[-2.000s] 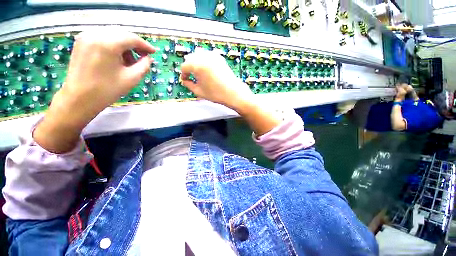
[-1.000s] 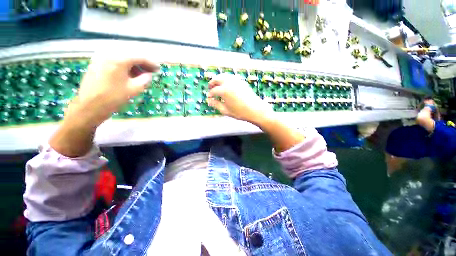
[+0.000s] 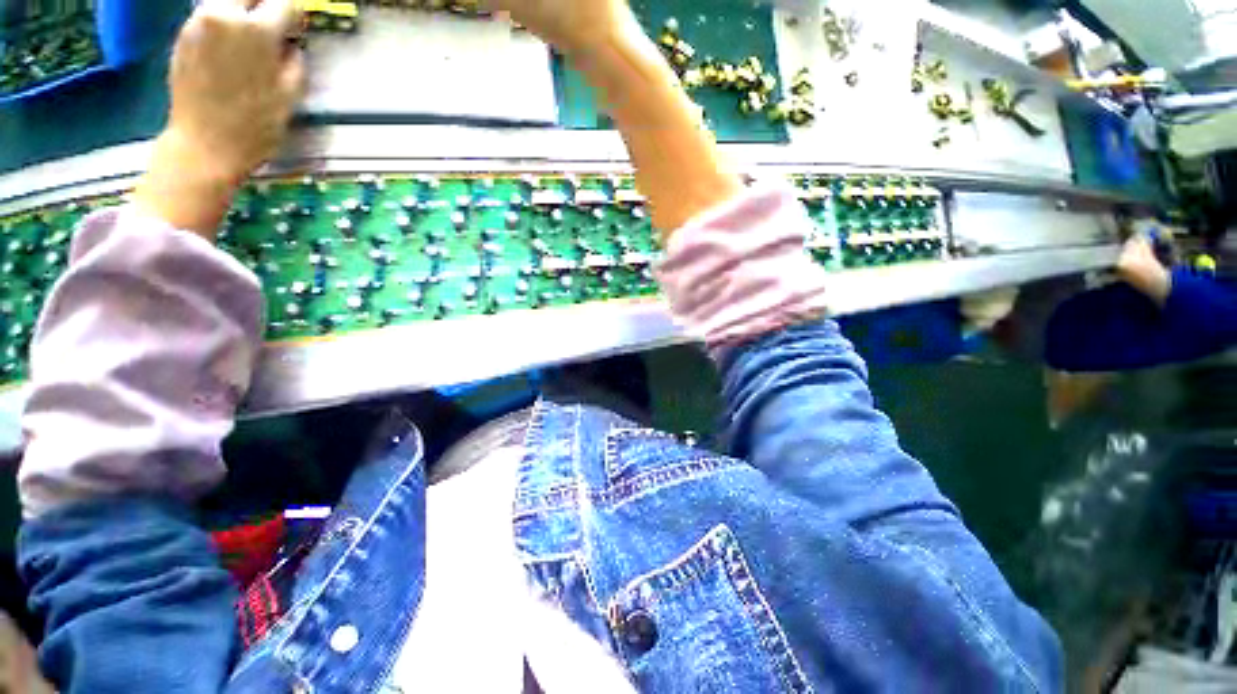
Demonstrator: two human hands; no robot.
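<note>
The green circuit board panel [image 3: 394, 258] lies between the metal rails, dotted with small silvery-topped parts; yellow-black transformers stand on its right part. My left hand [image 3: 242, 68] is at the upper left, at the left end of the whitish transformer tray [image 3: 421, 75]. Its fingers are cut off or hidden at the top edge, beside yellow-black transformers [image 3: 330, 14]. My right hand [image 3: 563, 16] reaches over the panel to the tray's right end and is mostly cut off by the top edge. I cannot tell whether either hand holds a part.
A blue parts bin [image 3: 122, 41] with dark parts is at the upper left. Loose transformers [image 3: 733, 79] lie on the green mat [image 3: 739, 25] and further right on white sheets. The near rail [image 3: 475, 340] runs below the panel. Another person's arm [image 3: 1144, 269] is at the far right.
Both hands have moved from above the panel, up and away past the far rail to the transformer tray. More of the panel's middle shows.
</note>
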